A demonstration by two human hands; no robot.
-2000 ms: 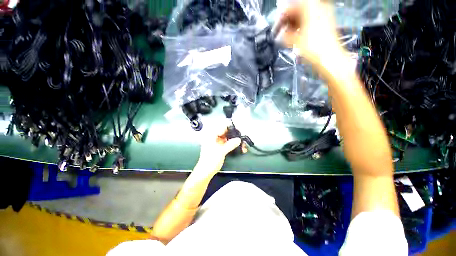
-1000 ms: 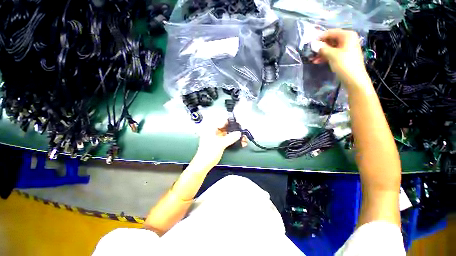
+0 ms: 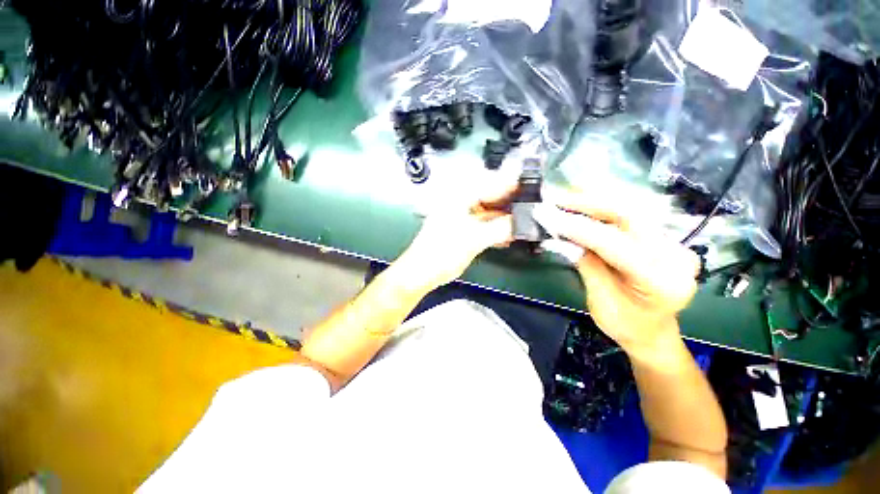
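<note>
My left hand (image 3: 473, 232) and my right hand (image 3: 627, 256) meet above the bench's near edge. Both hold a short black housing (image 3: 527, 221) upright between the fingertips. Its upper end looks ribbed. White coverings show on some right fingertips. The fingers hide parts of the housing, and I cannot tell whether its cable is attached. Several loose black housing parts (image 3: 439, 125) lie just beyond at the mouth of a clear plastic bag (image 3: 434, 72).
A large heap of black cables (image 3: 183, 58) with silver tips lies at left on the green bench (image 3: 289, 217). A second clear bag (image 3: 675, 116) and wired boards (image 3: 839, 164) lie at right. Blue bins (image 3: 608, 444) stand under the bench.
My right hand has come down from the right bag to my left hand and now holds the housing too. The view has turned and shifted. The coiled cable beside my left hand no longer shows.
</note>
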